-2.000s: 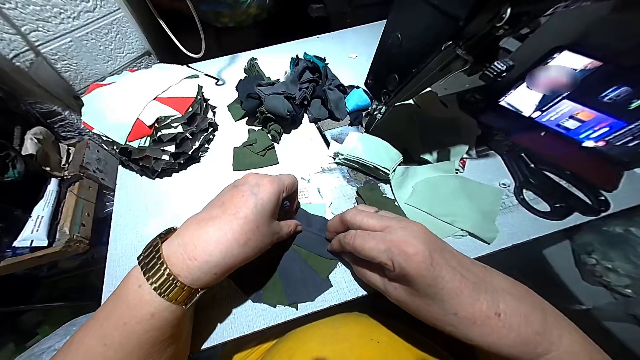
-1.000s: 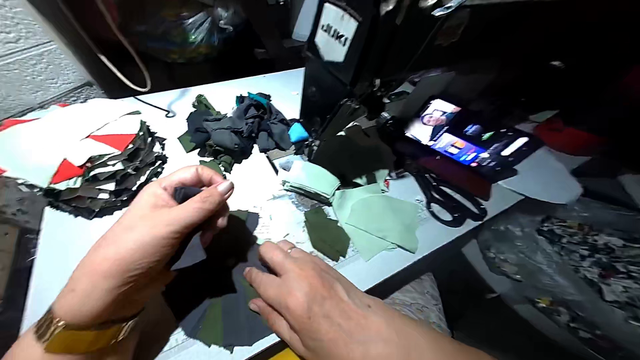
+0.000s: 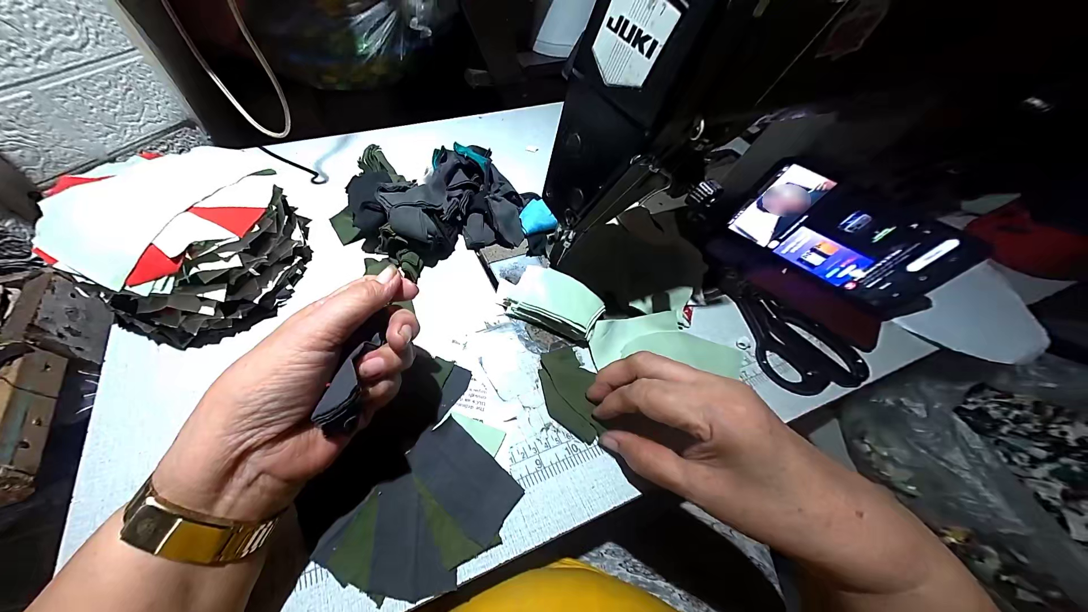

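Observation:
My left hand [image 3: 314, 391], with a gold watch at the wrist, grips a small folded stack of dark grey fabric [image 3: 344, 395]. Below it a fan of joined dark grey and olive fabric pieces [image 3: 416, 510] lies at the table's front edge. My right hand [image 3: 693, 433] touches the right edge of some olive green fabric pieces [image 3: 565, 395] with its fingertips; whether it grips them I cannot tell. Pale green fabric pieces [image 3: 671, 340] lie just behind that hand, beside a stack of pale green strips [image 3: 557, 302].
A black Juki sewing machine [image 3: 603, 127] stands at the back. Black-handled scissors [image 3: 799, 344] and a lit smartphone [image 3: 850, 238] are at the right. Layered round fabric pieces [image 3: 204, 263] are piled at the left; a dark fabric heap [image 3: 433, 204] lies mid-table. A plastic bag [image 3: 943, 450] is at lower right.
My right hand has left the fabric fan and moved right to the olive pieces. My left hand has lifted away from the fan with dark fabric in it. The view has shifted.

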